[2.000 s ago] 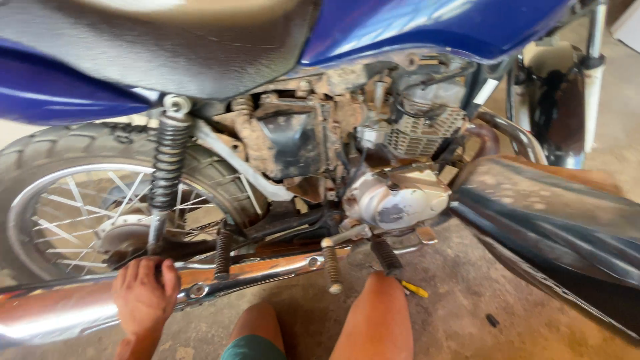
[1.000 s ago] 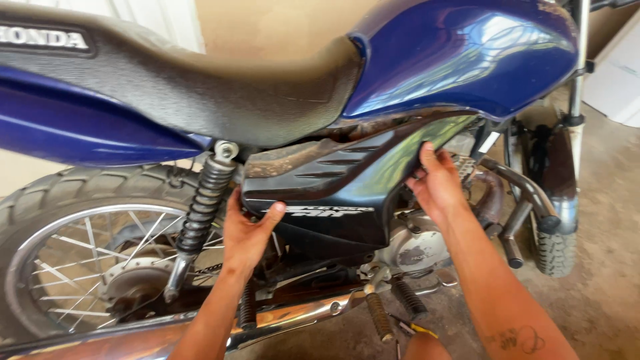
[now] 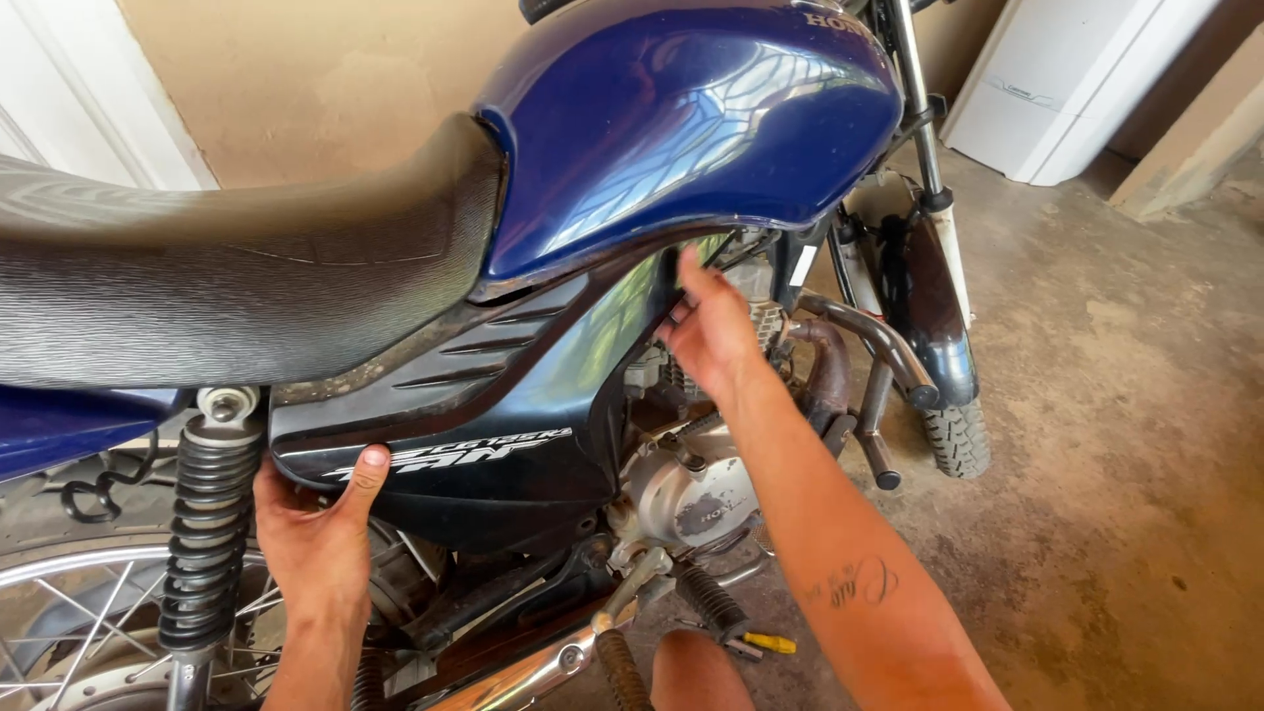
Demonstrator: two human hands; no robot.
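Note:
A black plastic side panel (image 3: 513, 395) of a Honda motorcycle lies against the frame, under the seat (image 3: 247, 276) and the blue fuel tank (image 3: 681, 128). My left hand (image 3: 316, 543) grips the panel's lower rear corner, thumb on its face and fingers behind, beside the rear shock absorber (image 3: 209, 523). At the panel's upper front edge, below the tank, is my right hand (image 3: 711, 326), its thumb on the edge and its other fingers partly hidden around it. Below the panel shows the engine side cover (image 3: 696, 494).
A chrome exhaust pipe (image 3: 523, 667) runs low along the bike, near the footpeg (image 3: 622, 671). A yellow-handled tool (image 3: 770, 643) lies on the concrete floor. Chrome crash bars (image 3: 879, 355) stick out ahead of the engine. A white appliance or cabinet (image 3: 1066, 89) stands at the back right.
Two seconds ago the frame was uncovered and the black panel was at the right. One second ago both hands held it at the frame; it now sits closer beneath the seat and tank.

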